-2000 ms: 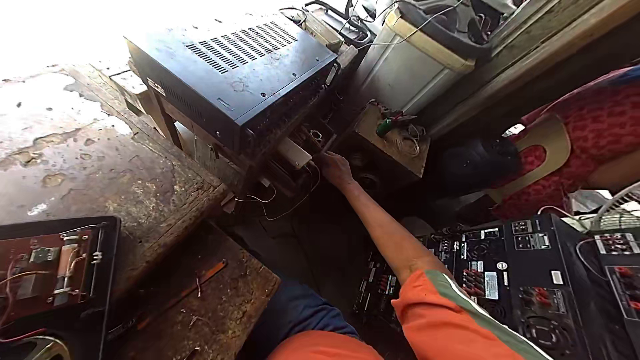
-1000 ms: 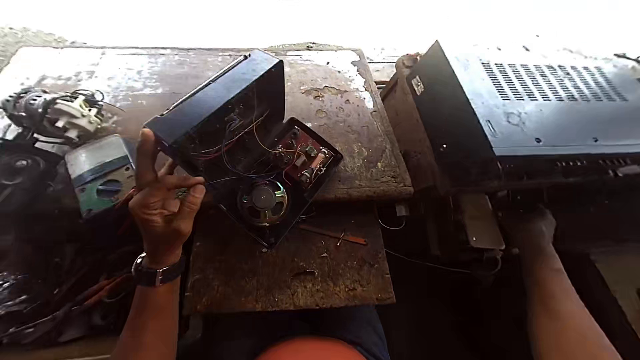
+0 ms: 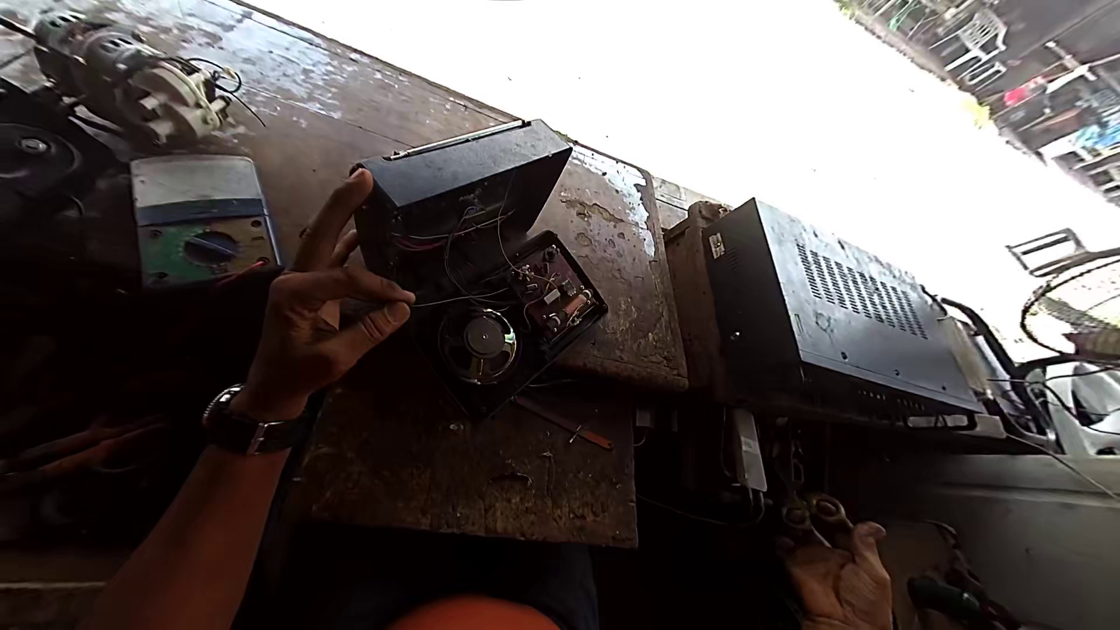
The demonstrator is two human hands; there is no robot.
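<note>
My left hand (image 3: 328, 319) pinches a thin wire (image 3: 455, 299) between thumb and forefinger, beside an opened black radio case (image 3: 472, 175). Wires run from the case to its other half, which holds a chrome-centred speaker (image 3: 479, 346) and a circuit board (image 3: 556, 289) with a coil. At the lower right my right hand (image 3: 840, 569) is palm up, its fingers at the loop handles of what look like scissors (image 3: 814, 510). Their blades are in shadow, pointing away from me.
An analogue multimeter (image 3: 206, 219) and a small motor (image 3: 149, 87) are at the left of the worn wooden bench (image 3: 621, 341). A flat tool with an orange end (image 3: 595, 437) lies on the lower board. A vented black amplifier case (image 3: 840, 306) stands to the right, above my right hand.
My right hand has come down from under the amplifier and now has the scissors-like tool at its fingers. My left hand remains by the radio. The view has swung and tilted.
</note>
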